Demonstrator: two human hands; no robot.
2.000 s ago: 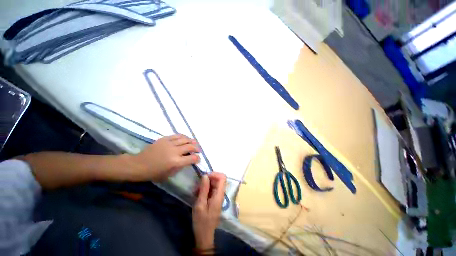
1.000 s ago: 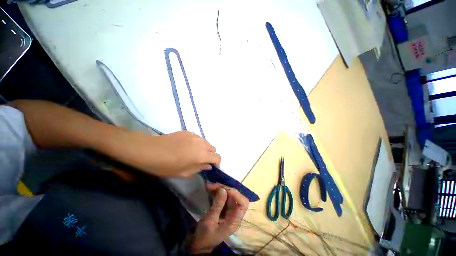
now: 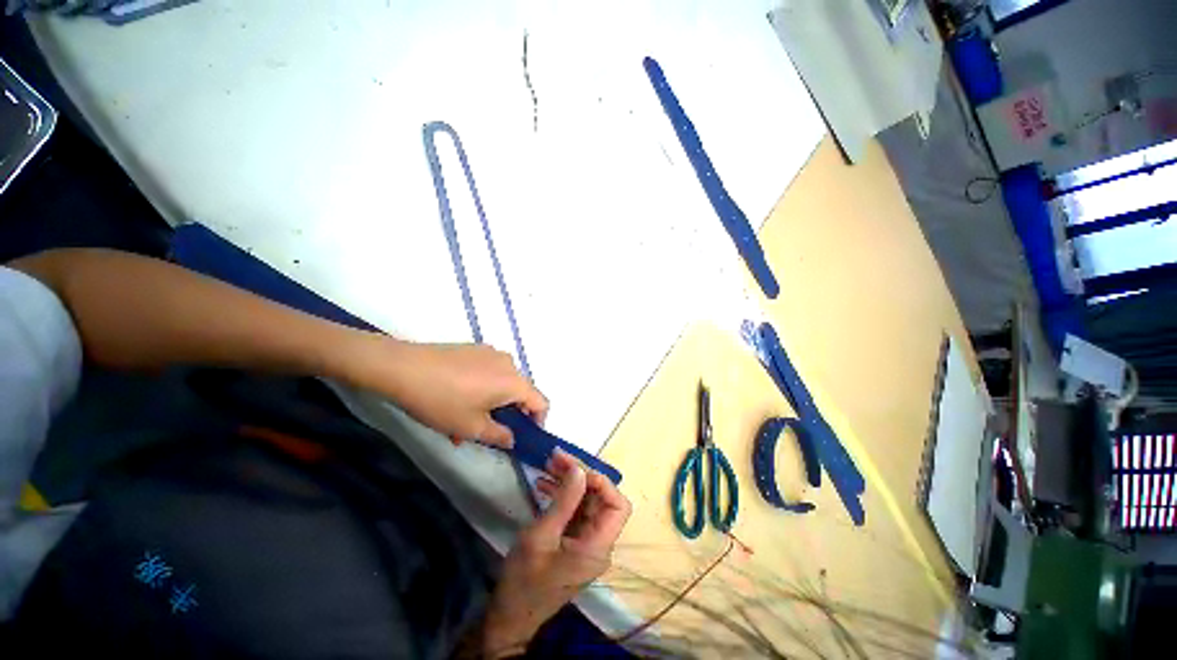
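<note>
A long band piece, navy face up point(image 3: 523, 436), runs along the near table edge and passes under my left forearm. My left hand point(image 3: 475, 391) grips it near its right end, thumb on the navy face. My right hand point(image 3: 568, 518) comes from below, thumb and forefinger pinched at its lower edge. Whether a needle is between those fingertips cannot be seen. A second band piece, interfaced side up with a blue-grey outline point(image 3: 452, 226), lies on the white surface, its lower end hidden by my left hand.
Dark-green scissors point(image 3: 705, 480) and a curved navy piece point(image 3: 764, 464) lie on the tan board point(image 3: 891, 297). Dotted navy strips point(image 3: 710, 181) lie at right, with crinkled plastic point(image 3: 753, 338) between them. Threads point(image 3: 774, 606) drape near the edge. A dark tray or phone point(image 3: 23, 126) is upper left.
The held piece has turned from pale interfaced side to navy side up. My right hand has moved up to its lower edge. The view has shifted, and the stack has mostly left it.
</note>
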